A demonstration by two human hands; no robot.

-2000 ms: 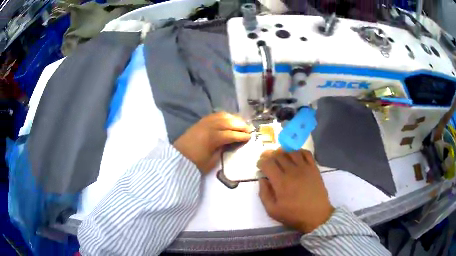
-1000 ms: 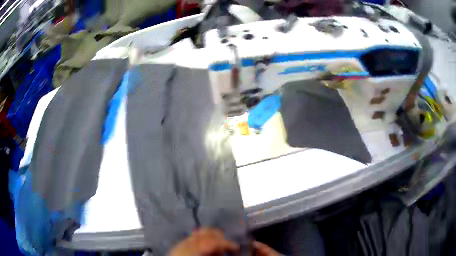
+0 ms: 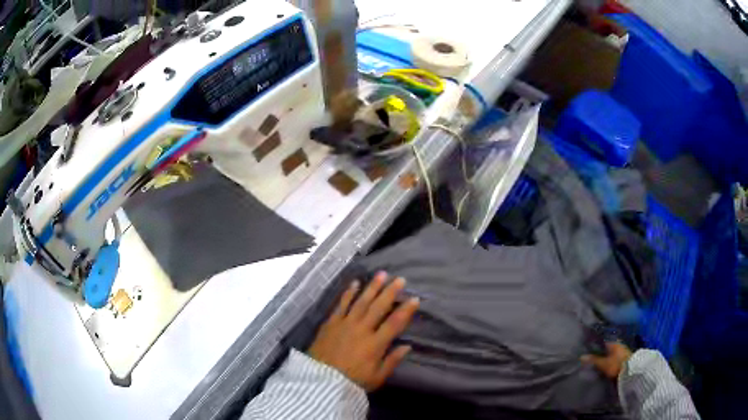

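Note:
The joined grey work piece (image 3: 492, 312) lies over the lap, below the table's front edge. My left hand (image 3: 365, 332) rests on it with fingers spread. My right hand (image 3: 608, 359) is at its right side, with the fingers partly hidden by cloth; it appears to grip the edge. Small cut pieces (image 3: 213, 225) lie on the bed against the arm of the white sewing machine (image 3: 139, 90). The blue guard (image 3: 102, 275) stands beside the needle area. No cloth shows under the presser foot.
The edge ruler (image 3: 271, 349) runs along the table front. A white tape roll (image 3: 440, 54) and yellow rings (image 3: 402, 115) lie at the table's far right. Crumpled grey pieces (image 3: 566, 205) are heaped below right. Blue plastic crates (image 3: 672, 90) stand on the floor behind. A clear plastic bag (image 3: 504, 168) hangs by the edge.
The view has swung right. The grey work piece has left the table top and now lies over the lap. My hands have moved apart on it.

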